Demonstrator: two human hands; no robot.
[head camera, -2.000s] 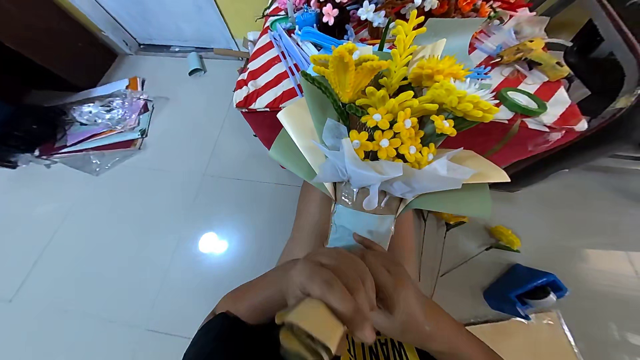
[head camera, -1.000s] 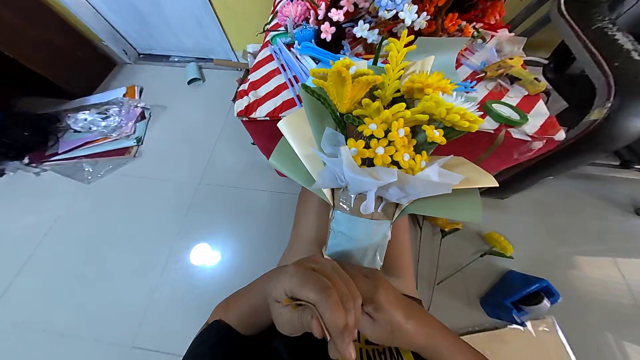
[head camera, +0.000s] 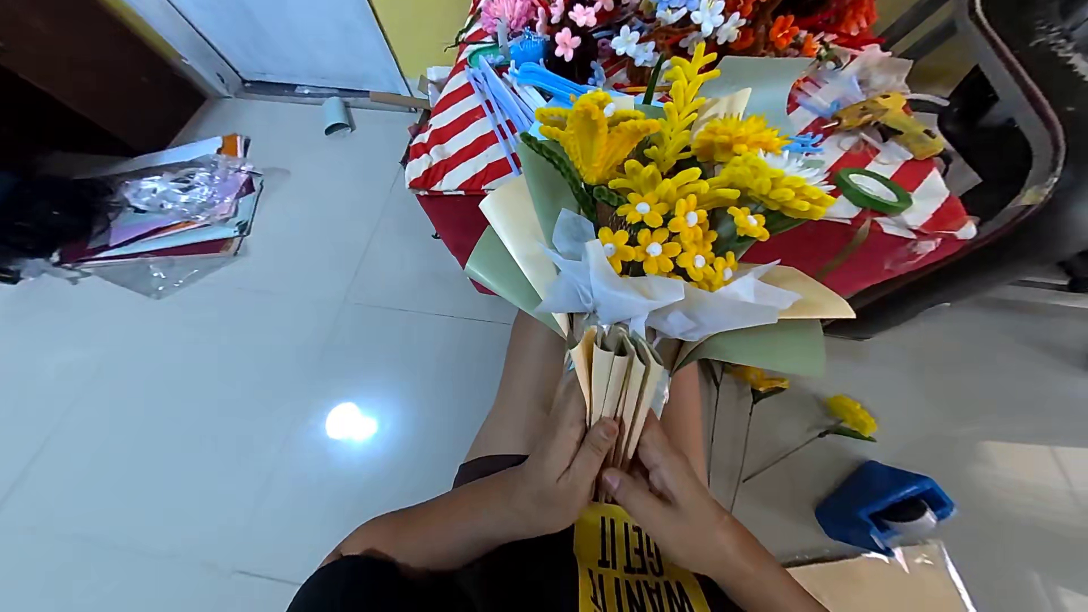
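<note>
A bouquet of yellow pipe-cleaner flowers (head camera: 654, 212) lies across the person's legs, wrapped in cream and sage-green paper with white tissue (head camera: 625, 293) around its front. Over the bouquet's lower wrap is a pleated piece of cream paper (head camera: 616, 382), its folds fanned at the top. My left hand (head camera: 565, 463) presses the pleats from the left, thumb on the front. From the right, my right hand (head camera: 663, 497) grips the same folds near their lower end. The bouquet's stem end is hidden behind the paper and hands.
A table with a red-and-white striped cloth (head camera: 455, 136) holds more pipe-cleaner flowers (head camera: 625, 38), a green tape roll (head camera: 873, 190) and a yellow glue gun (head camera: 892, 119). Loose yellow flowers (head camera: 850, 415) and a blue tape dispenser (head camera: 884, 507) are at right. Wrapping sheets (head camera: 178, 212) lie left on the floor.
Both hands have moved up to the bouquet's lower wrap. The folded paper, earlier low and partly hidden in the hands, now stands pleated in front of that wrap.
</note>
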